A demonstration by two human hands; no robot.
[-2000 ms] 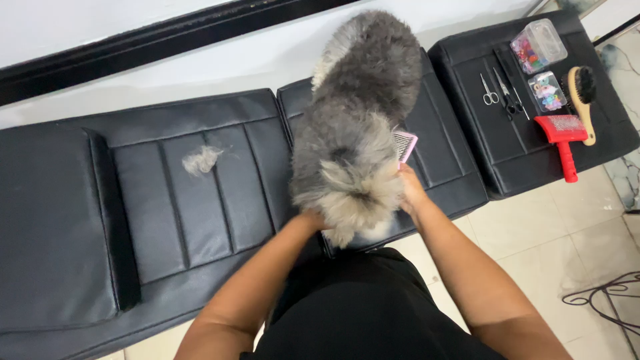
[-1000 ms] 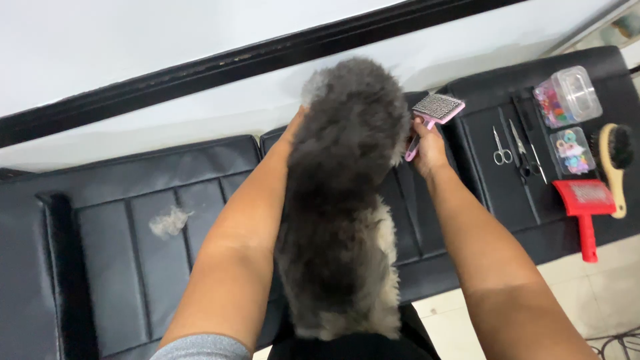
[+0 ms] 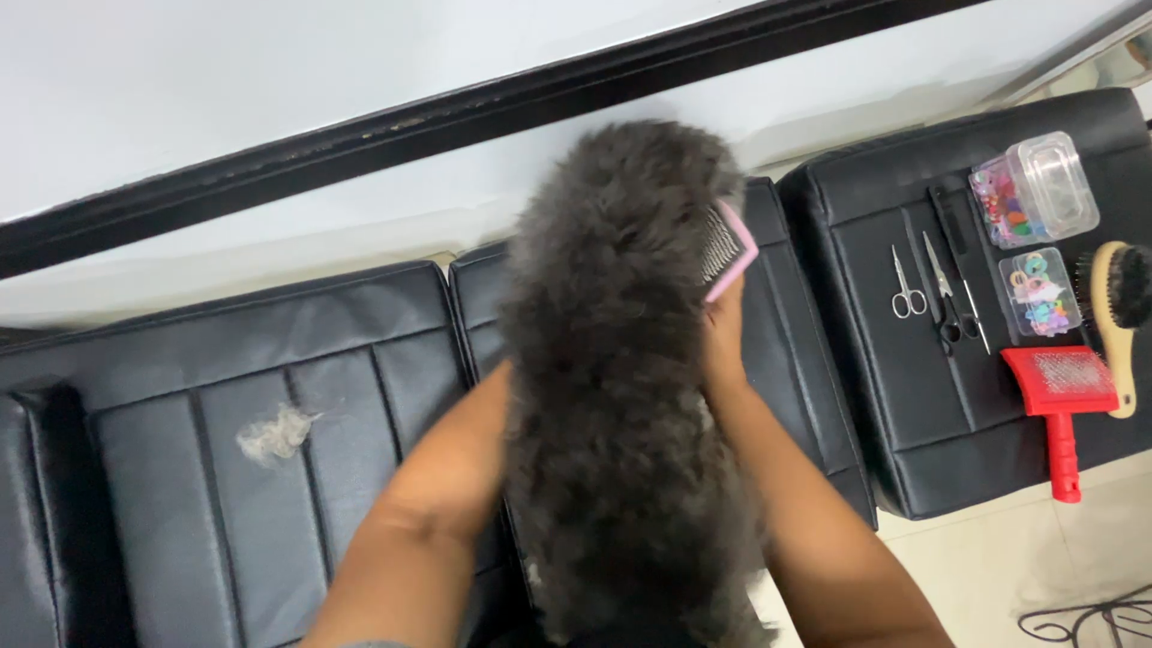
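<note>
A fluffy dark grey dog (image 3: 621, 360) stretches up the middle of the view on a black padded seat, its face not visible. My right hand (image 3: 724, 342) is at the dog's right-hand side in the view, closed on a pink slicker brush (image 3: 731, 254) whose wire pins face the fur. My left forearm reaches to the opposite side of the dog, where the fur hides my left hand. A tuft of loose pale fur (image 3: 276, 434) lies on the seat (image 3: 360, 405) to the left.
On the right seat section (image 3: 864, 207) lie small scissors (image 3: 907, 292), longer scissors (image 3: 947, 301), a black comb (image 3: 947, 219), boxes of small coloured items (image 3: 1030, 193) (image 3: 1039, 292), a red slicker brush (image 3: 1066, 382) and a wooden-handled bristle brush (image 3: 1116, 328). A black wall rail (image 3: 405, 126) runs behind.
The dog's pale head faced me two seconds ago; now its dark back shows. The pink brush, held away from the dog one second ago, is now against its side. My left hand has gone out of sight.
</note>
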